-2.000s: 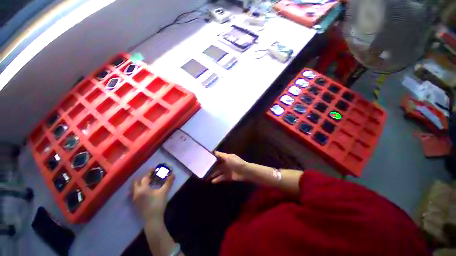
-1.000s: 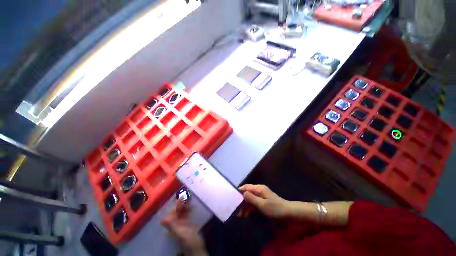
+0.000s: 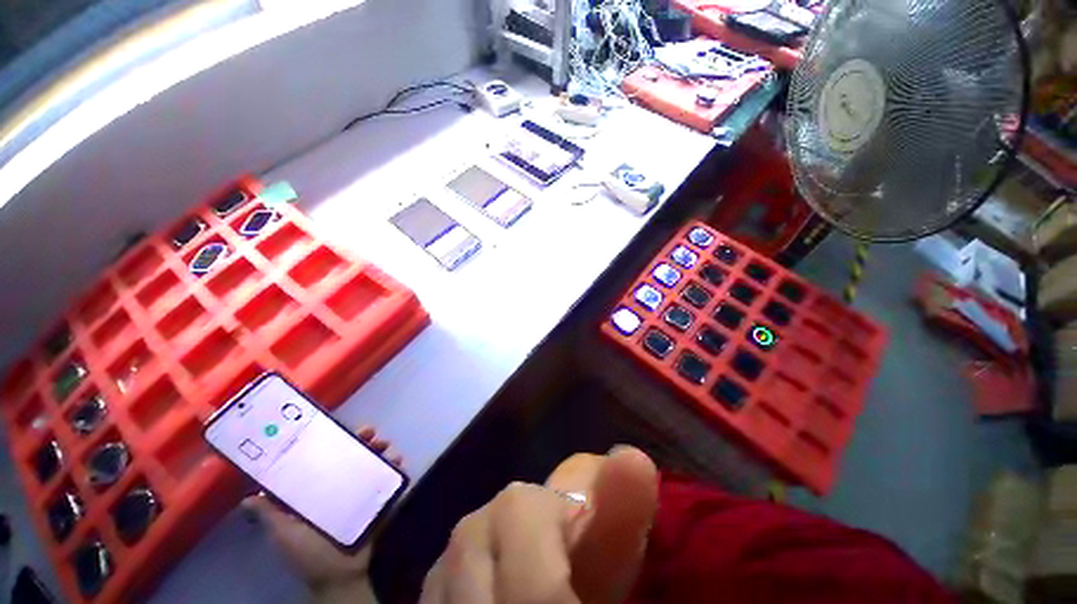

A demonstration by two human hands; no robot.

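Observation:
My left hand (image 3: pixel 317 552) holds a smartphone (image 3: pixel 305 458) from below, its fingertips showing at the phone's right edge. The phone has a bright white app screen with small icons and overlaps the near edge of the red foam tray (image 3: pixel 408 316). My right hand (image 3: pixel 546 533) is large and close to the camera at the bottom centre, fingers bent together. A small bright glint shows between its fingers; I cannot tell what it is. The bench tray holds several dark watch units (image 3: pixel 108 460) at its left side and a few at its far end.
Two pale phones (image 3: pixel 437 232), a dark-framed device (image 3: pixel 539 151) and a small white device (image 3: pixel 634 186) lie on the bench. A side tray (image 3: pixel 821 454) holds rows of watches, one with a green ring. A pedestal fan (image 3: pixel 903 112) stands behind it. Cables and another red tray lie beyond.
The phone has passed from my right hand to my left and moved left over the tray edge. My right hand has come up close to the camera. The watch from my left hand no longer shows.

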